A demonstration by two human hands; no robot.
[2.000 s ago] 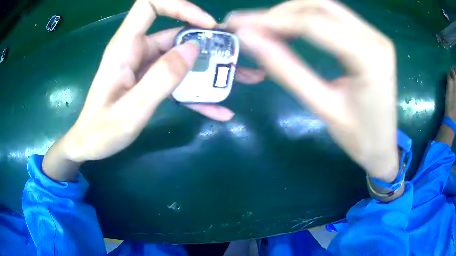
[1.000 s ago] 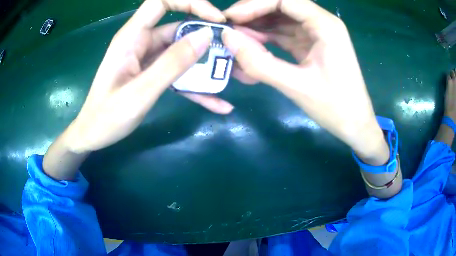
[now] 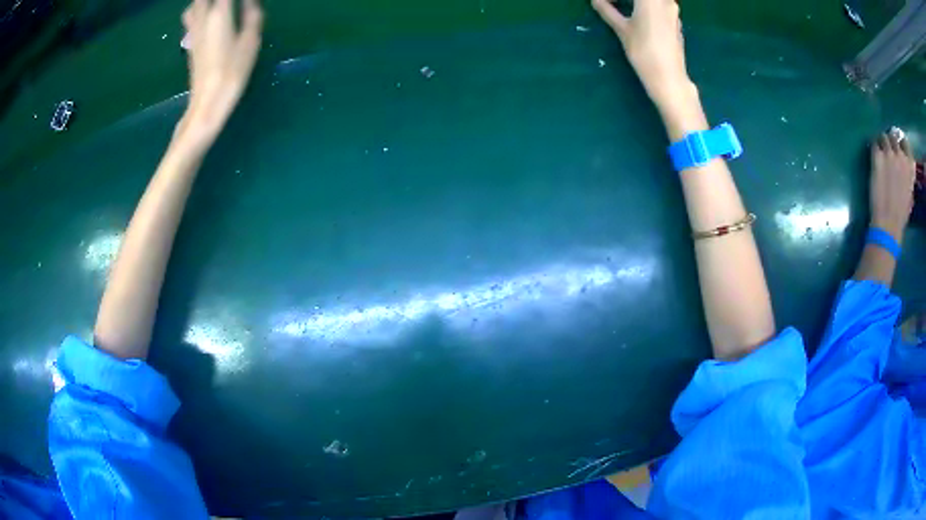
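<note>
My left hand reaches forward at the top left of the head view, over the green surface. A small pale edge shows by its fingertips; whether the hand holds it cannot be told. My right hand reaches to the top edge right of the middle, its fingers cut off by the picture's edge. Whether it holds anything is hidden. A small part-assembled unit, dark with a pale rim, lies on the green surface at the far left. A blue wrist strap is on my right wrist.
Another person's hand with a blue strap rests at the right edge. A grey metal piece stands at the upper right. Another small dark unit lies near it. A small scrap lies near the front edge.
The white housing has left my hands and is no longer seen between them. Both hands have moved apart and forward to the top edge. The small unit at left has shifted left and down.
</note>
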